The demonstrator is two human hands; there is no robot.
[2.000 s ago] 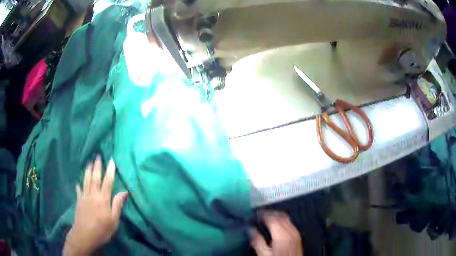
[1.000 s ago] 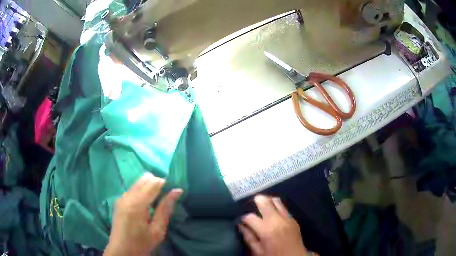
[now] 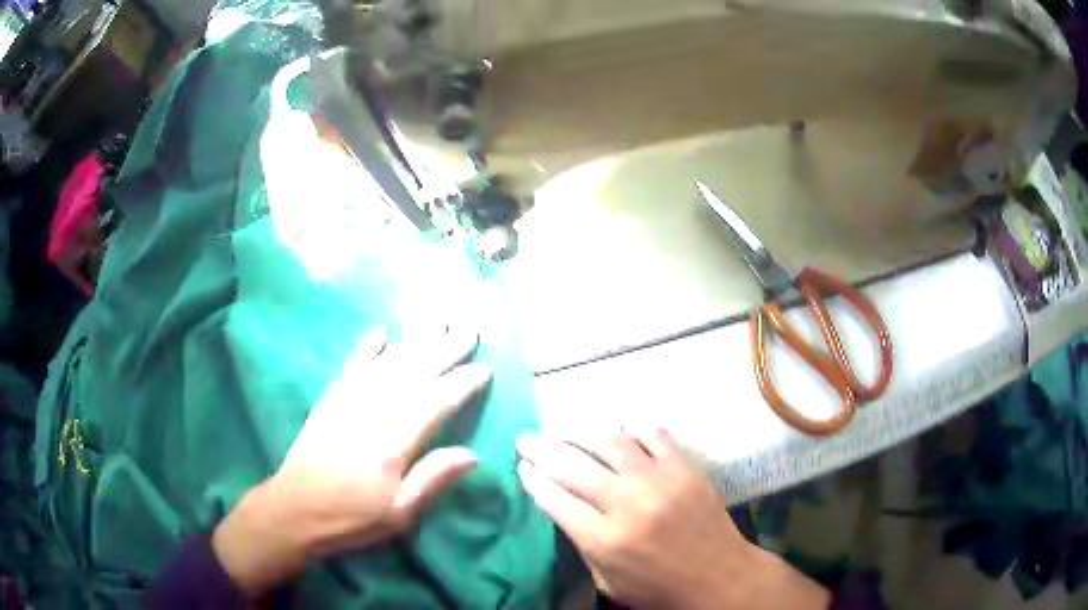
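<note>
The green garment [image 3: 179,346] lies over the left part of the machine table, bright teal under the lamp, with a small yellow embroidery [image 3: 74,448] at far left. Its right edge runs under the needle and presser foot area [image 3: 489,238]. My left hand [image 3: 382,435] lies flat on the cloth in front of the foot, fingers spread. My right hand [image 3: 620,495] is at the cloth's right edge, fingertips on it, fingers bent; whether it pinches the edge is not clear. The cream sewing machine [image 3: 668,72] stands behind.
Scissors with orange-brown handles [image 3: 823,358] lie on the machine bed right of my right hand, blades pointing up-left. A small accessory tray [image 3: 1028,238] is at the table's right end. A pink cloth [image 3: 78,221] is at the left. Dark green garments [image 3: 1014,524] lie below right.
Both hands have moved up toward the presser foot. The left hand has flattened on the cloth, and the folded-over dark part now lies covered or smoothed. The view has shifted.
</note>
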